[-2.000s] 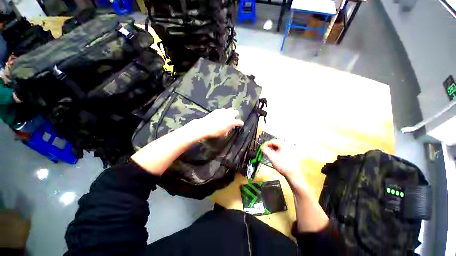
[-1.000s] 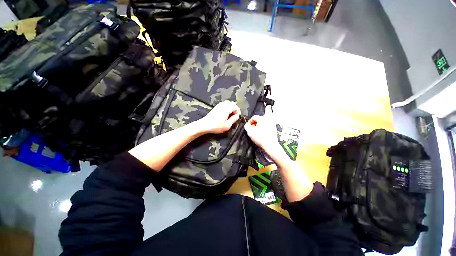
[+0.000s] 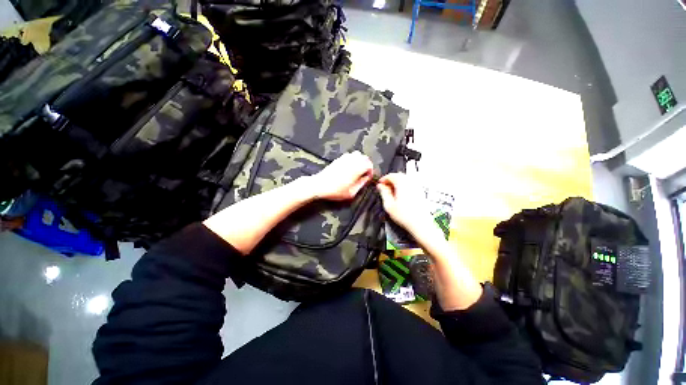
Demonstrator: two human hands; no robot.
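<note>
A camouflage backpack [image 3: 323,124] lies tilted on the yellow-topped table in front of me. My left hand [image 3: 347,177] and my right hand [image 3: 396,197] meet at the edge of its front pocket, near the zipper. The fingertips of both hands are pinched together almost touching. What they pinch is too small to make out; it may be a zipper pull or a thin tag string. Black-and-green hang tags [image 3: 397,276] lie on the table beside the backpack, partly behind my right forearm.
Another camouflage backpack [image 3: 575,289] with a green-dotted hang tag [image 3: 604,256] stands at the right table edge. Large backpacks [image 3: 113,113] are piled on the left, and more [image 3: 274,45] stand behind. A blue stool [image 3: 56,229] is at lower left. The table [image 3: 519,143] extends right.
My right hand has come from the hang tags up to the pocket edge and met my left hand there. Over the last second both hands have stayed nearly in place. The view has shifted.
</note>
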